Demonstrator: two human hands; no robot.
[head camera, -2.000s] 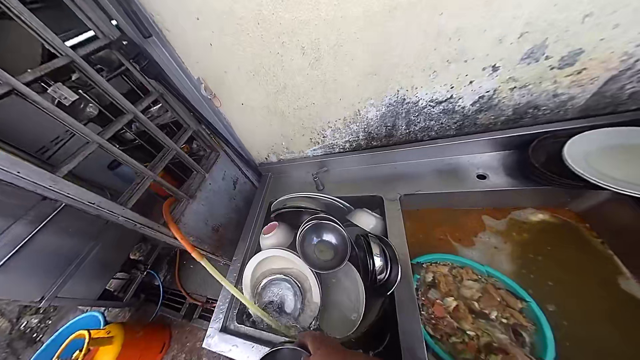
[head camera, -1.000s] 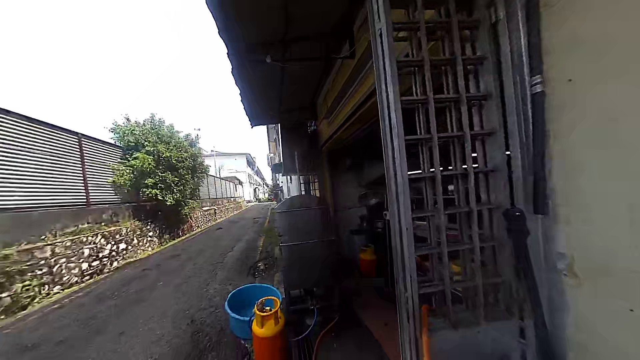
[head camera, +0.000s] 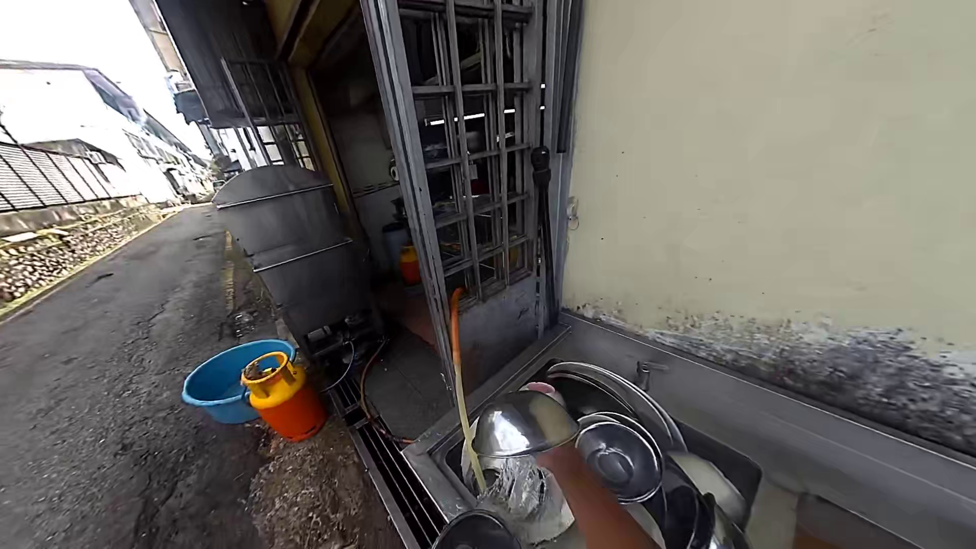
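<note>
My right hand (head camera: 560, 460) is shut on the rim of a shiny metal bowl (head camera: 524, 424), tilted with its rounded base upward. Beside it, an orange-and-yellowish hose (head camera: 461, 393) hangs down into the steel sink (head camera: 428, 457). Water splashes over the dishes below the bowl. To the right of the hand lies another metal bowl (head camera: 616, 460), stacked among round trays and pans. Part of a pink bowl (head camera: 543, 390) shows behind the held one. A dark round dish (head camera: 476, 531) is at the bottom edge. My left hand is out of view.
An orange-and-yellow gas cylinder (head camera: 286, 400) and a blue plastic tub (head camera: 229, 381) stand on the ground at left. A metal grille door (head camera: 473, 152) rises behind the sink, next to a stained wall (head camera: 762, 191). A small tap (head camera: 648, 369) is on the sink's back ledge.
The view swung up to the street, then partly back to the sink. The metal bowl in my right hand is now raised, base up, beside the hose.
</note>
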